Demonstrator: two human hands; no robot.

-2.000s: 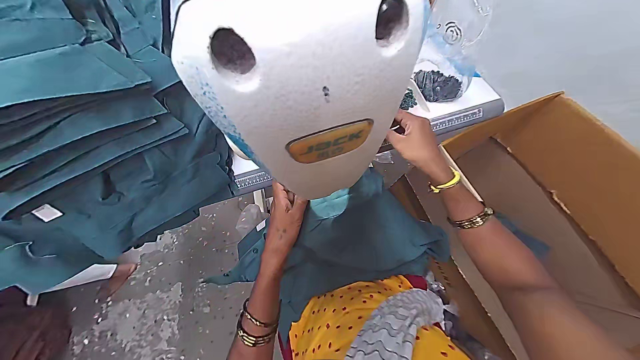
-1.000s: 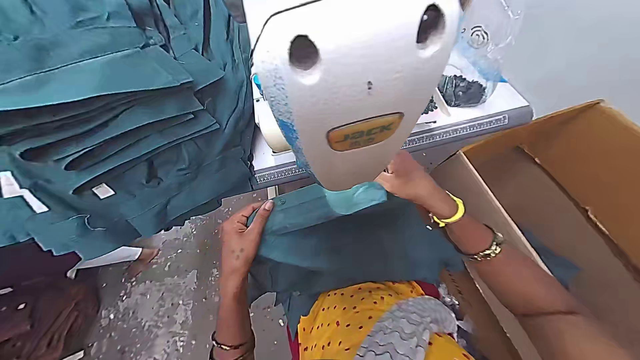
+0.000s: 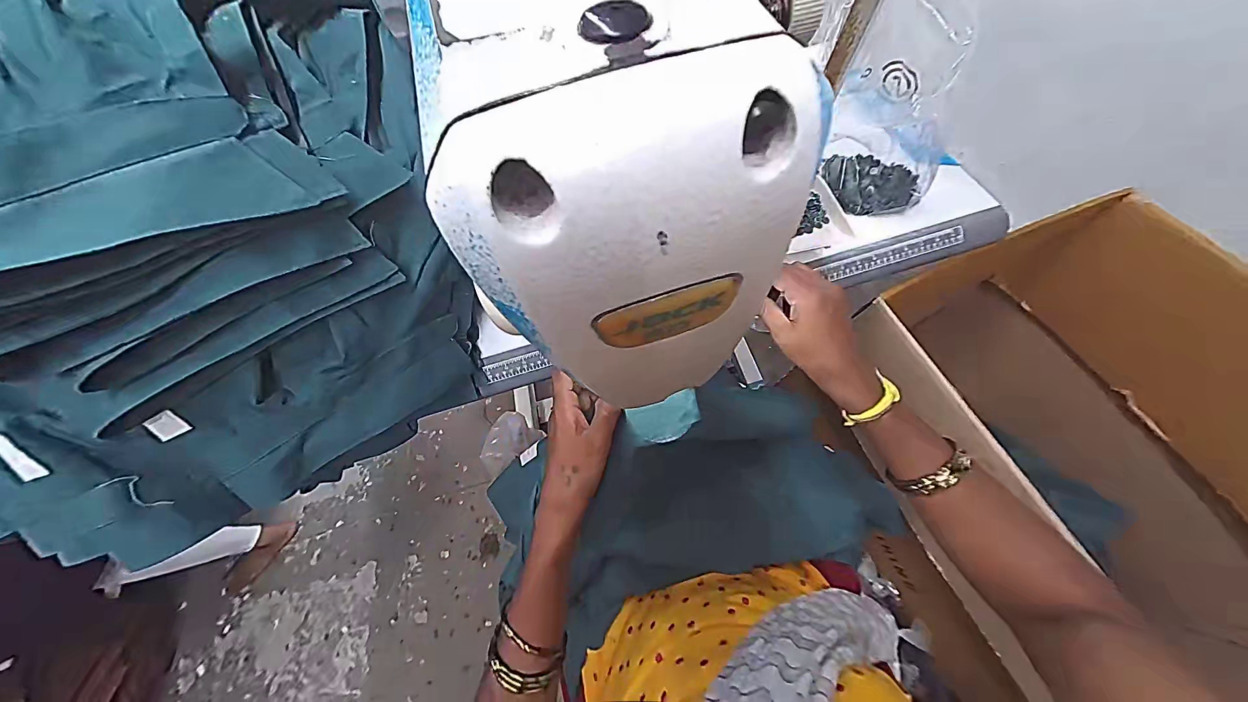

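Note:
A white Jack industrial sewing machine head (image 3: 634, 205) fills the upper middle and hides its working area. My left hand (image 3: 580, 439) is at its lower left edge, fingertips partly hidden behind the head, on the teal garment (image 3: 721, 497) that hangs over my lap. A lighter teal piece (image 3: 663, 417) shows just below the head. My right hand (image 3: 804, 312) is at the head's right side, thumb and fingers bent close together near a tray of small dark buttons (image 3: 811, 214); whether it holds something cannot be made out.
Stacked teal garments (image 3: 195, 292) hang at the left. A clear plastic bag of dark small parts (image 3: 873, 180) rests on the table (image 3: 897, 255), which has a ruler strip along its edge. An open cardboard box (image 3: 1063, 322) stands at the right with teal cloth inside. Another person's foot (image 3: 261, 556) shows lower left.
My right hand has left the cloth it was at one second ago and is now up by the button tray. My left hand has moved in against the machine head; the light teal strip it held is mostly hidden.

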